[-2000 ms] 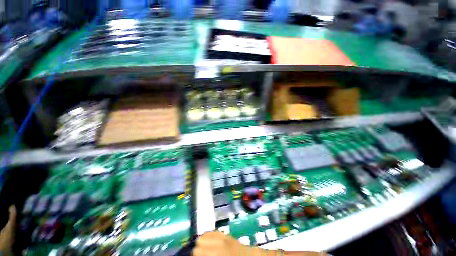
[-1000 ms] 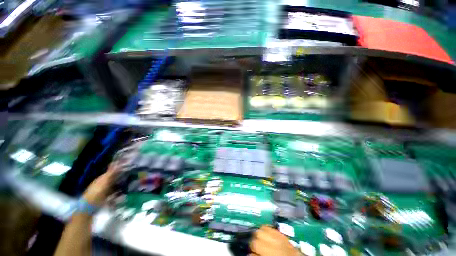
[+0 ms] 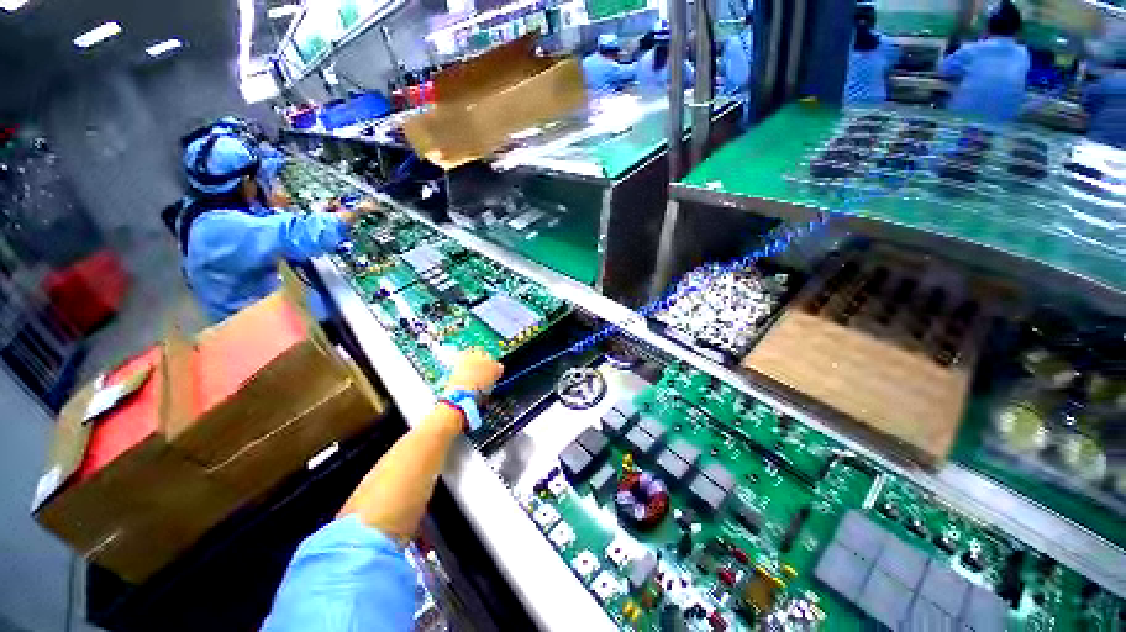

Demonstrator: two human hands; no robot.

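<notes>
My left hand [image 3: 473, 370], with a light blue strap on the wrist, reaches to the near end of a green circuit board [image 3: 438, 303] further along the line. Its fingers look curled at the board's edge; whether they grip it is hidden. A second circuit board [image 3: 790, 531] lies closer, on the right, with grey blocks [image 3: 908, 574] and a dark red wound toroidal inductor [image 3: 641, 495]. Bare metal conveyor with a round part shows between the boards. My right hand is not in view.
A blue coiled cord [image 3: 692, 286] crosses to my wrist. Loose white parts [image 3: 729, 303] and a cardboard tray [image 3: 864, 358] of dark parts sit on the lower shelf. Brown cartons [image 3: 229, 401] stand left of the line. A person in blue [image 3: 247, 235] works further up the line.
The view has swung left, showing the line's far part, the cartons and a person. My left hand has moved from the nearer board to the further one. My right hand has left the view.
</notes>
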